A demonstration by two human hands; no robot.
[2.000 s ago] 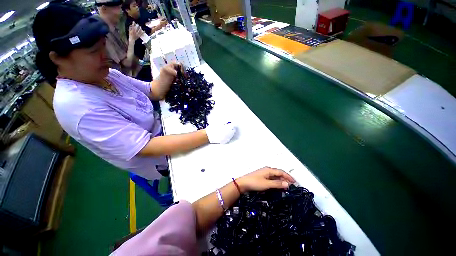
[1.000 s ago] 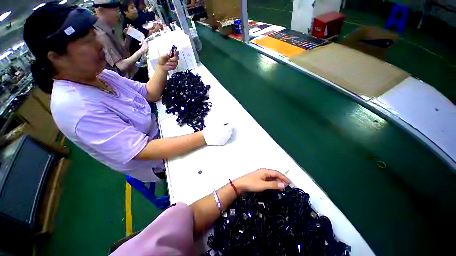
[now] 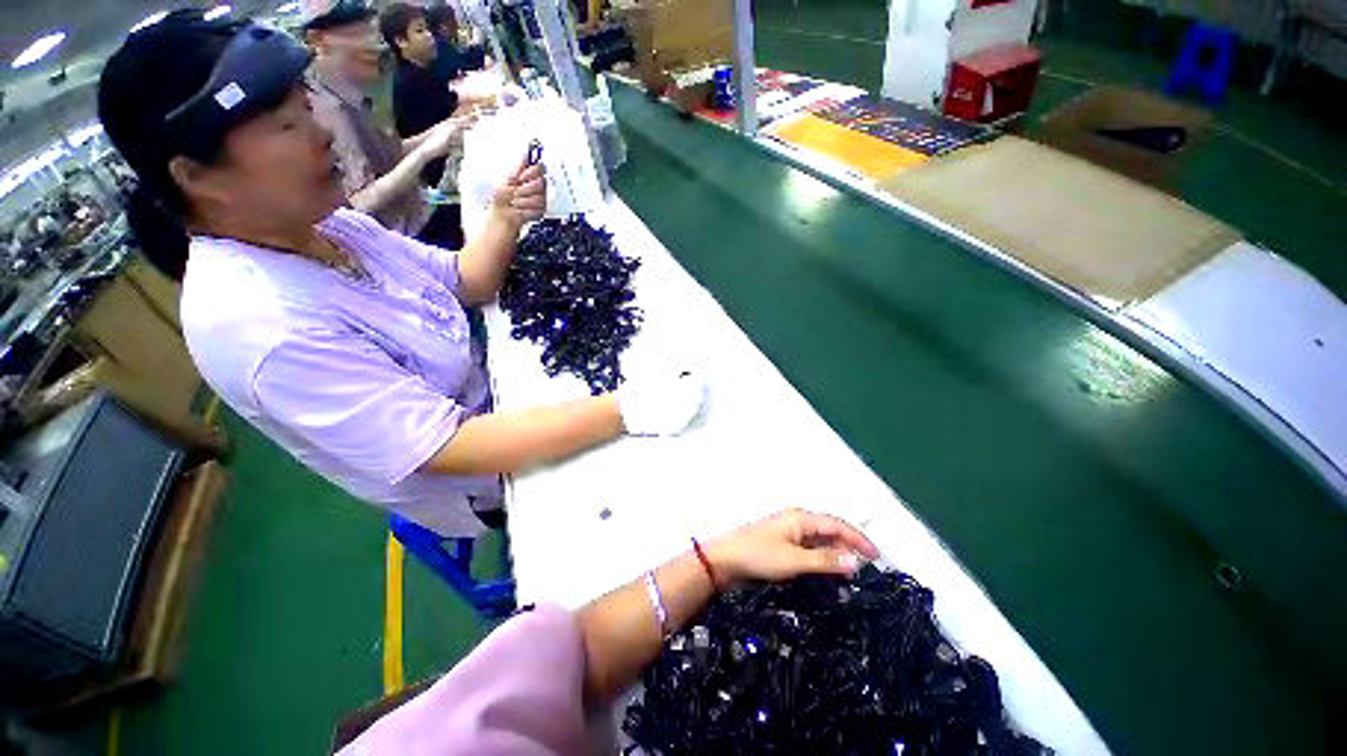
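Note:
A heap of black cables [image 3: 827,665] with small shiny ends lies on the white bench at the bottom of the head view. My left hand [image 3: 805,547], bare, with a red string and a pale bracelet at the wrist, rests at the heap's far left edge. Its fingers are bent and the fingertips touch or lie close to a pale cable end; I cannot tell if they grip it. My right hand is out of the picture.
A neighbouring worker [image 3: 340,325] stands at the left by a second cable heap [image 3: 572,296], with a white-gloved hand [image 3: 663,405] on the bench [image 3: 739,458]. The green conveyor belt [image 3: 946,399] runs beyond, carrying a small looped item [image 3: 1228,576].
The small looped item on the belt has moved towards the lower right. The neighbour's bare hand has risen from the heap with a small dark item. My left hand stays at the heap's edge.

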